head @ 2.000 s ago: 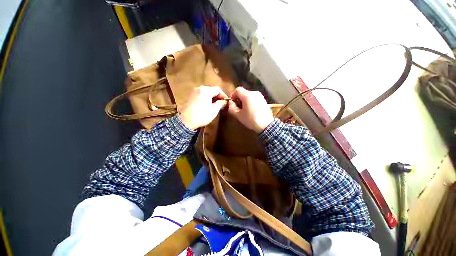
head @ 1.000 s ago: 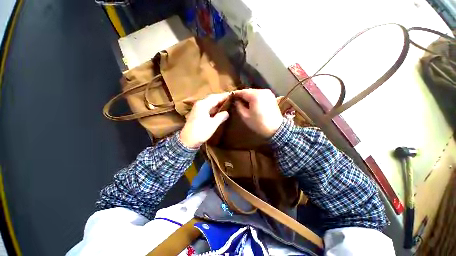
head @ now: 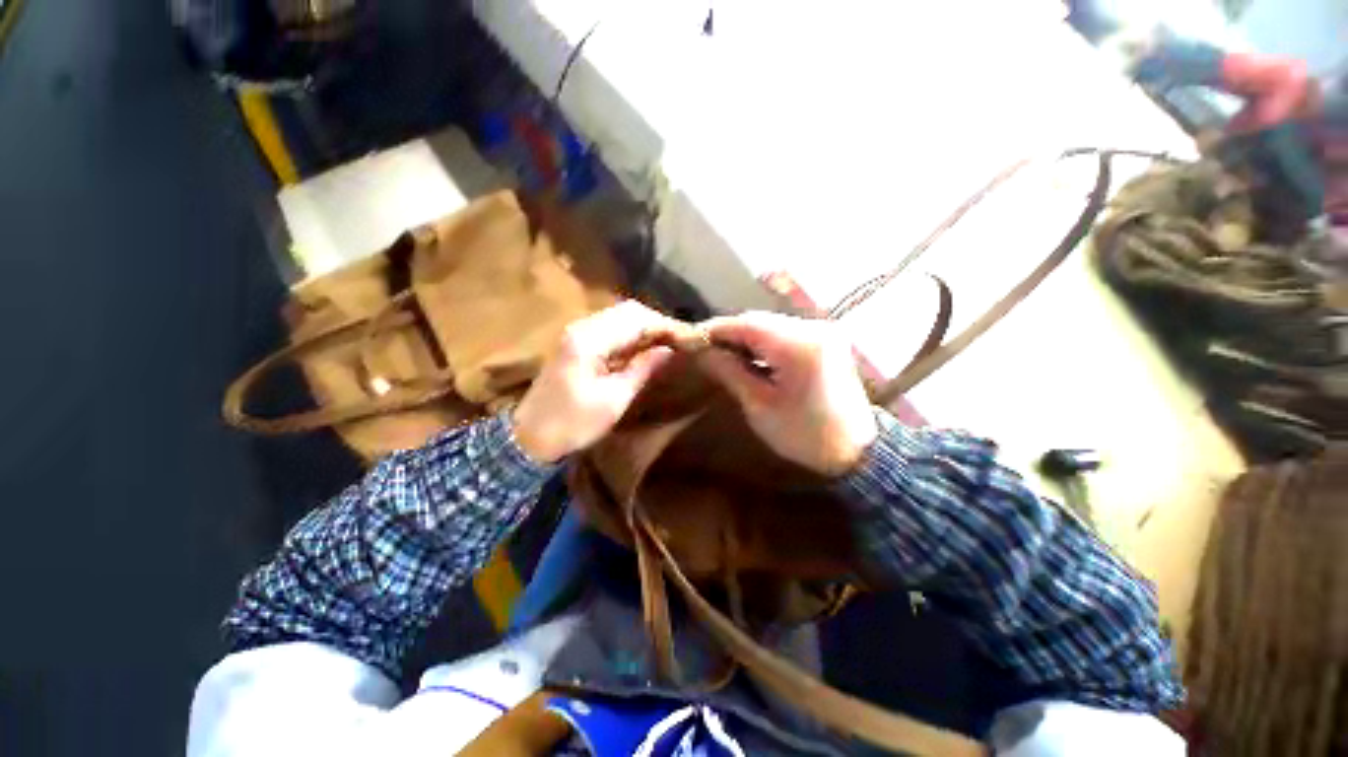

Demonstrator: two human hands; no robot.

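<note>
A brown tote bag (head: 739,496) rests on the lap, with its mouth towards me. My left hand (head: 589,382) pinches the top edge of the bag mouth (head: 683,342) between thumb and fingers. My right hand (head: 798,388) grips the same edge just to the right, close beside the left. The fingertips partly hide the edge, and I cannot tell whether a zip end is between them. One shoulder handle (head: 739,643) hangs over the near side onto the apron; the other handle (head: 1020,296) loops over the white table.
Another brown bag (head: 488,303) slumps at the left, by a white box (head: 370,204). The white table (head: 828,133) runs along the right with a red strip (head: 887,388) on its edge and a blurred hammer (head: 1070,464). Stacked brown folds (head: 1279,606) lie far right. A blurred person's arm shows top right.
The view has shifted, showing more of the table's right side. Both hands still hold the mouth edge; they now spread a short stretch of it, with the fingers further apart.
</note>
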